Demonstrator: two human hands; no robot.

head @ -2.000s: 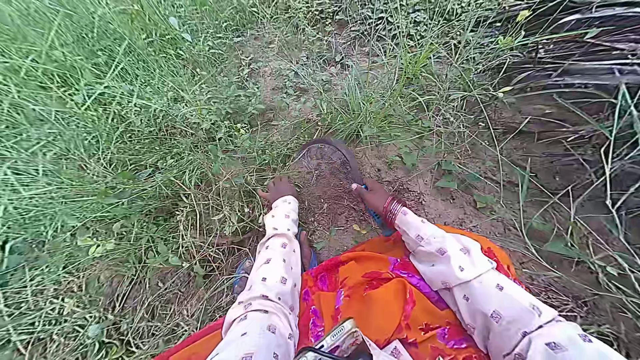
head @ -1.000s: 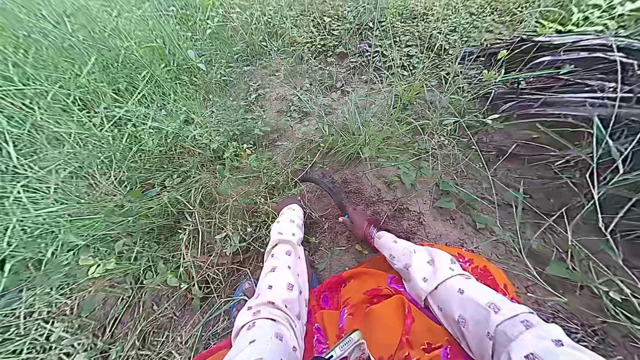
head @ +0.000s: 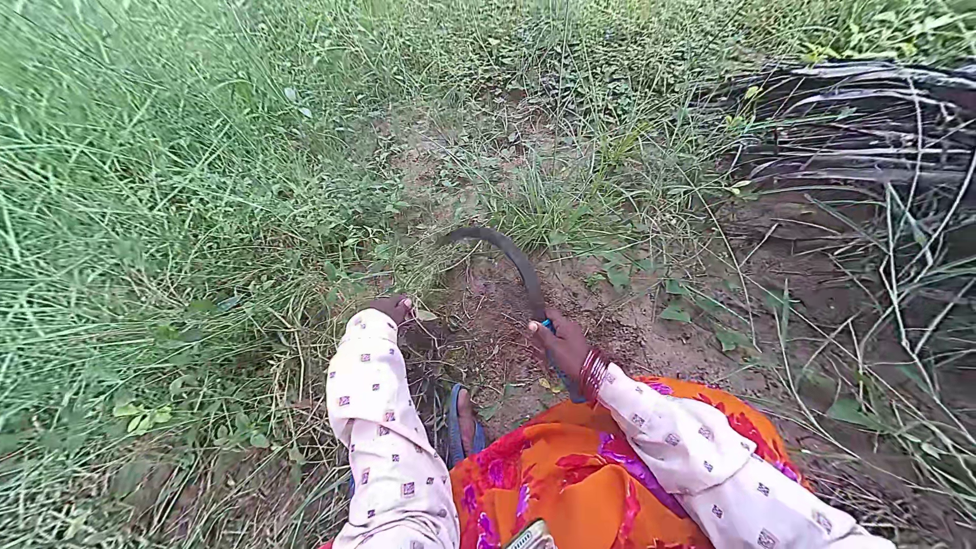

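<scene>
My right hand (head: 563, 345), with red bangles at the wrist, is closed around the blue handle of a sickle (head: 509, 250). Its dark curved blade arcs up and to the left, the tip near grass stems. My left hand (head: 393, 308) is low among the weeds (head: 366, 267), left of the blade and apart from it. The fingers are partly hidden, and whether they grip stems cannot be made out. Between the hands lies bare soil (head: 488, 328) with dry litter.
Tall grass (head: 137, 191) fills the left side. A pile of dry fronds (head: 862, 122) lies at the upper right. My foot in a blue sandal (head: 456, 427) and an orange flowered cloth (head: 579, 488) are below my hands. A grass tuft (head: 545, 206) grows beyond the blade.
The left hand, spread with fingers visible two seconds ago, is now more tucked into the weeds. The sickle has stayed in my right hand, its blade shifting between frames.
</scene>
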